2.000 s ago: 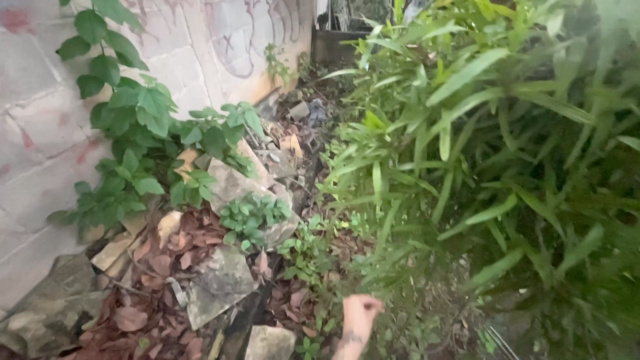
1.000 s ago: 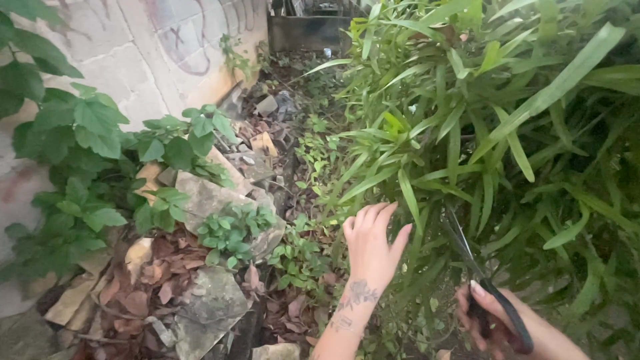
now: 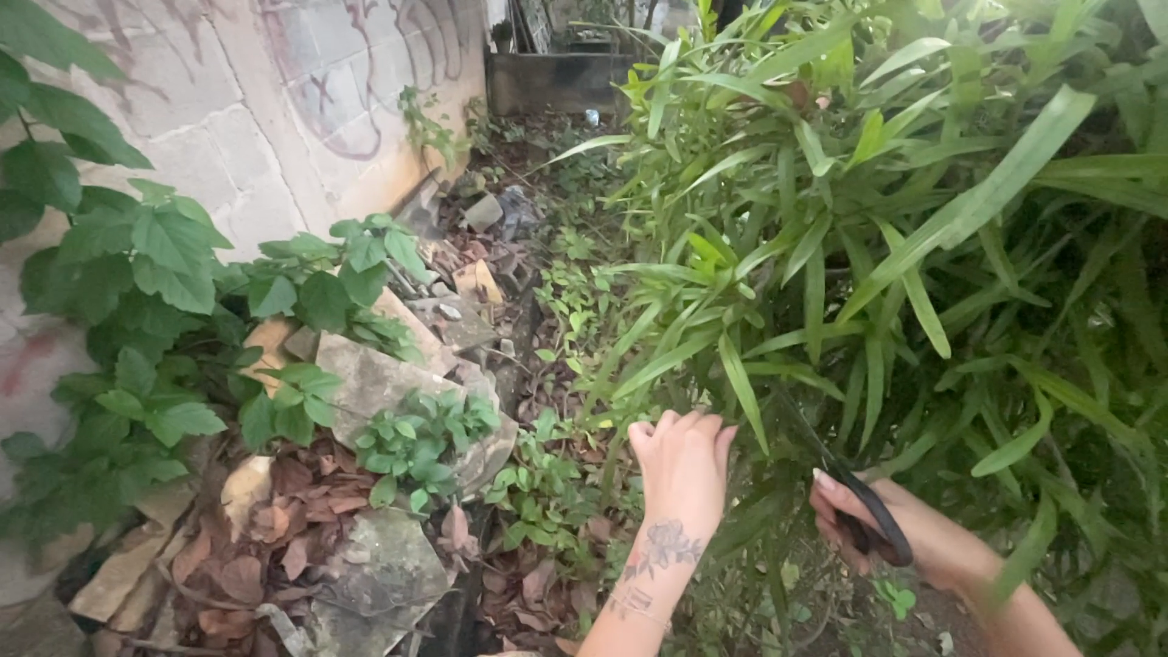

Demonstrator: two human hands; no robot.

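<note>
My left hand (image 3: 684, 461) is at the lower edge of a leafy green shrub (image 3: 876, 265), back of the hand towards me, fingers curled against the long narrow leaves. Whether a stem lies between those fingers is hidden. To its right, my right hand (image 3: 862, 525) holds black-handled scissors (image 3: 883, 529) by the loops. Their blades point up and left into the foliage, and the tips are lost among the leaves.
A painted block wall (image 3: 265, 119) runs along the left, with a broad-leaved plant (image 3: 173, 246) before it. Broken stone slabs (image 3: 383, 570) and dry brown leaves (image 3: 242, 579) cover the ground at lower left. A low dark barrier (image 3: 557, 82) stands at the far end.
Two seconds ago only one hand showed; one second ago both did, the right with the scissors. Since then my left hand's spread fingers have curled in under the leaves.
</note>
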